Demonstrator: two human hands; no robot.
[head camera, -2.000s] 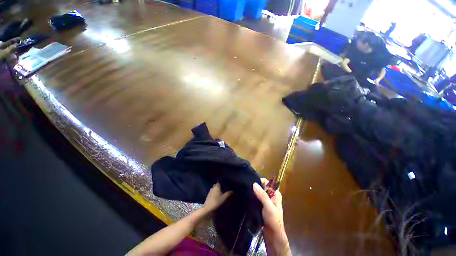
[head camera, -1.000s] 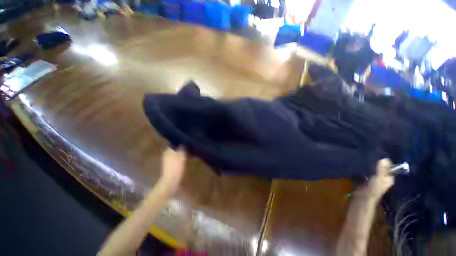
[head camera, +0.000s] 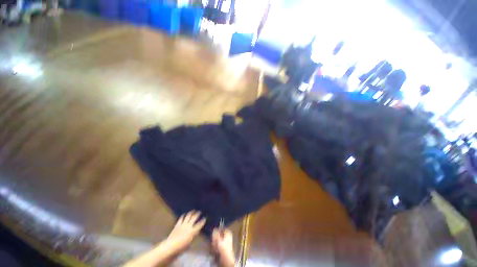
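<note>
A dark navy garment (head camera: 209, 161) lies spread on the brown worktable in front of me, with short dark parts sticking out at its far edge. My left hand (head camera: 189, 225) rests on its near edge, fingers somewhat apart; whether it grips the cloth is unclear. My right hand (head camera: 222, 239) is just to the right, at the near corner of the garment, fingers curled around a small metal tool, likely the thread snips (head camera: 222, 223), whose tip shows above the fingers. The picture is blurred.
A large black garment pile (head camera: 361, 151) with small white labels covers the right side, close to the garment. The table (head camera: 78, 125) has a board joint right of my hands. Blue bins (head camera: 165, 16) stand beyond the far edge. A blurred dark figure, seemingly a person, is behind the pile.
The garment was bunched in my hands, then stretched out between them, and now lies spread on the table. My hands have come together at its near edge. The view has turned right.
</note>
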